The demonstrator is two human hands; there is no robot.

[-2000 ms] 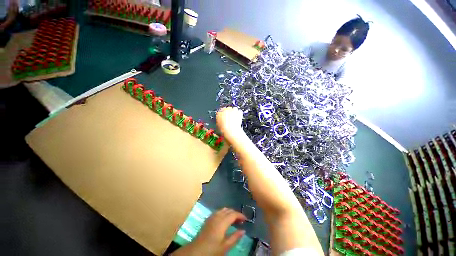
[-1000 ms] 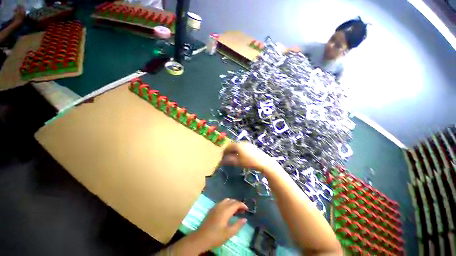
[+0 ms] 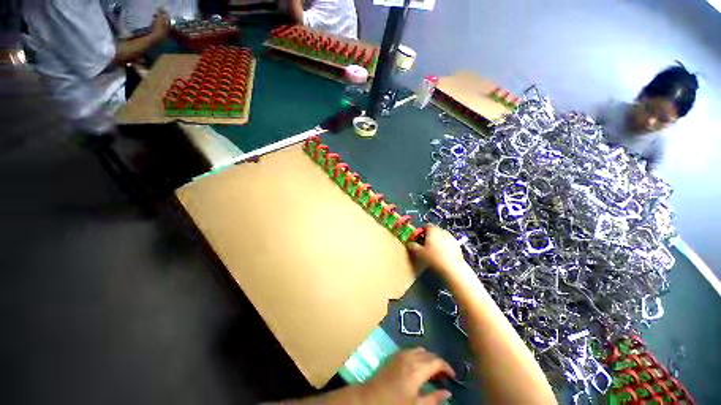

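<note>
A row of red-and-green parts (image 3: 362, 192) stands along the far edge of the tan left cardboard sheet (image 3: 292, 253). My right hand (image 3: 436, 250) is at the near end of this row, its fingers closed around the end red-and-green part; the fingers partly hide it. My left hand (image 3: 411, 378) is low in the picture, fingers apart and curved, with nothing seen in it. One loose metal frame (image 3: 411, 321) lies flat on the mat just beyond it. The large heap of metal frames (image 3: 553, 229) is right of my right hand. The fixture cannot be made out.
The right cardboard's dense red-and-green rows (image 3: 644, 376) are cut off at bottom right. A tape roll (image 3: 364, 126) and dark post (image 3: 387, 59) stand at the back. Filled sheets (image 3: 207, 87) lie far left. One person is behind the heap; others are at the back left.
The view has swung left, so the bench things sit further right. My right hand has gone from the heap to the row's near end. The stacked layers have left the picture.
</note>
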